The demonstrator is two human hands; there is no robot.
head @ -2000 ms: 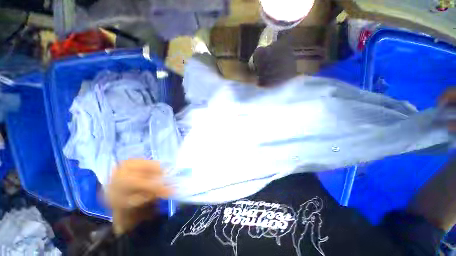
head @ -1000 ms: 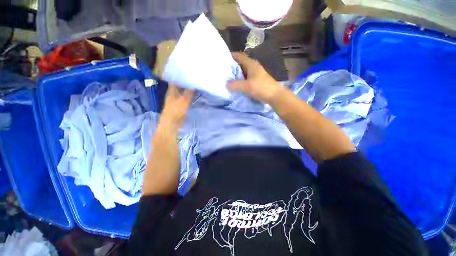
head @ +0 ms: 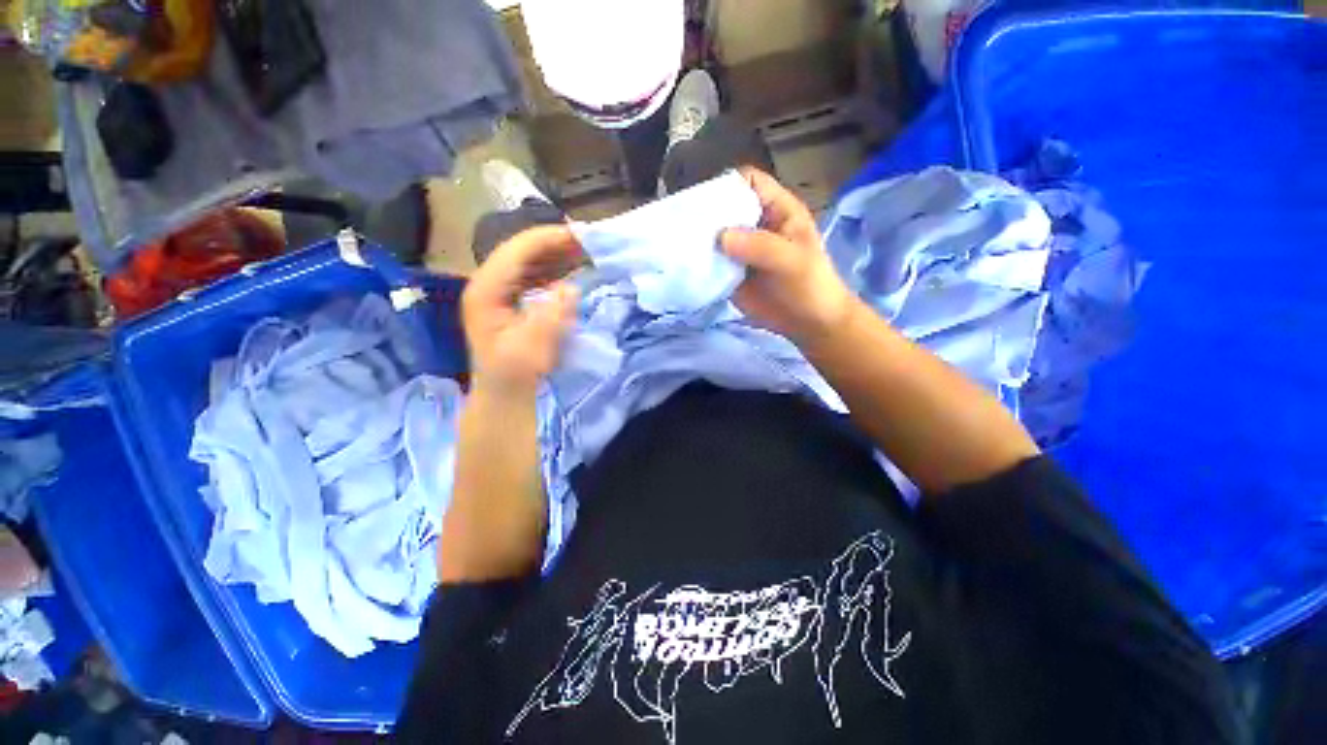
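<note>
A pale blue shirt piece (head: 670, 240) is held up in front of my lap. Its upper part is folded into a flat band that looks white under the lamp. My left hand (head: 521, 309) grips its left end, partly blurred. My right hand (head: 786, 259) pinches its right end between thumb and fingers. The rest of the cloth lies over my lap and spreads right towards the right blue bin.
A left blue bin (head: 277, 662) holds heaped pale blue pieces. A right blue bin (head: 1222, 364) has some blue cloth at its left side. A white lamp (head: 604, 51) glows ahead. Grey-blue cloth (head: 379, 88) covers a side table. Light shoes (head: 693, 105) show on the floor.
The stretched cloth was gathered onto the lap. Since then, the raised white piece has come lower and been turned into a level band between both hands. The view has tilted down, showing the shoes.
</note>
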